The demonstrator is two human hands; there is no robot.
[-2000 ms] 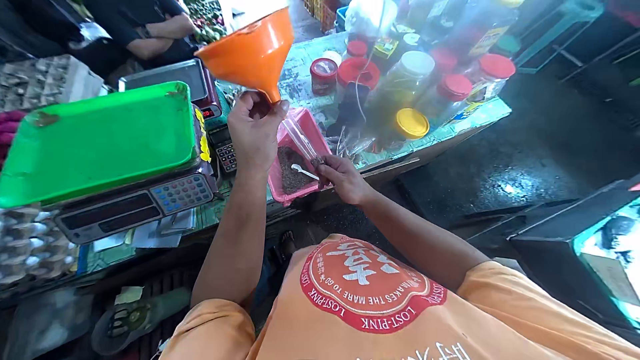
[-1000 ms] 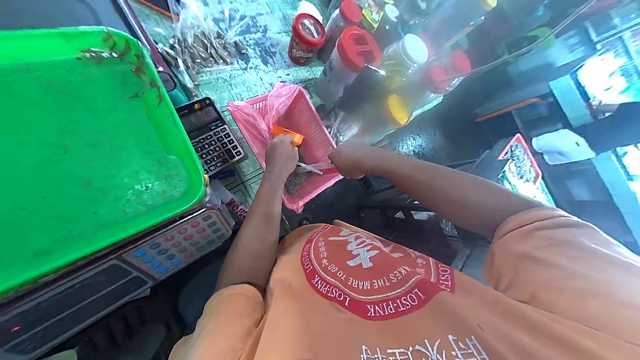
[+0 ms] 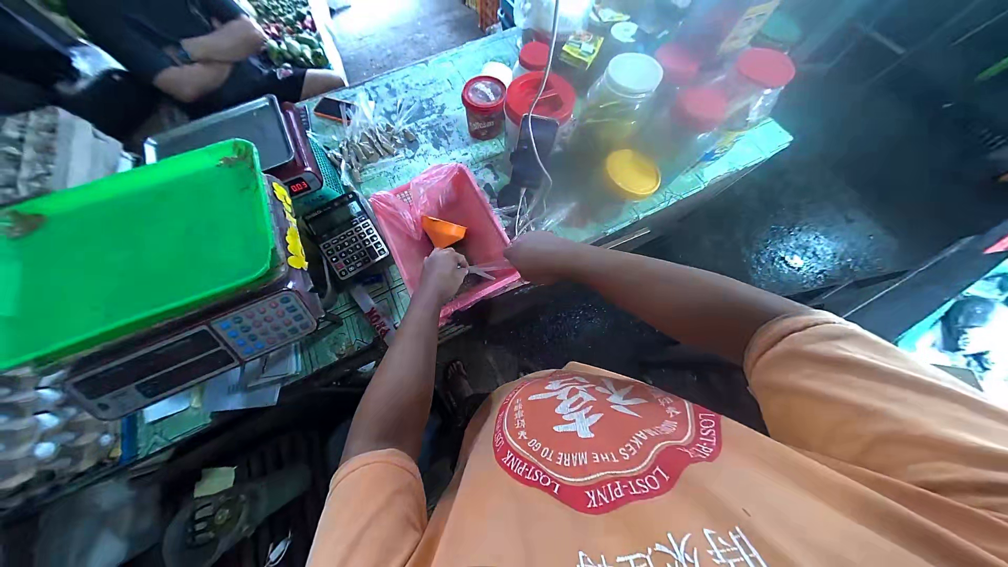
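Over the pink plastic basket (image 3: 483, 206), my left hand (image 3: 446, 272) grips the narrow end of an orange funnel (image 3: 443, 231), its wide mouth pointing away from me. A white plastic spoon (image 3: 481, 272) lies beside that hand, above dark loose contents that are partly hidden. At the basket's right near corner, my right hand (image 3: 540, 256) is closed on a thin clear plastic bag (image 3: 501, 266) that stretches toward my left hand. Its fingertips are mostly hidden. A pink plastic bag (image 3: 429, 193) drapes over the basket's far left side.
A calculator (image 3: 346, 236) and a scale (image 3: 264, 323) with a green tray (image 3: 134, 252) stand to the left. Lidded jars (image 3: 630, 83), a hanging cable and small packets (image 3: 374, 143) are beyond. A person with folded arms (image 3: 216, 55) sits across the counter.
The orange funnel, held up above the counter two seconds ago, has come down into the basket with my left hand. My right hand stays by the basket's right side. The view has shifted.
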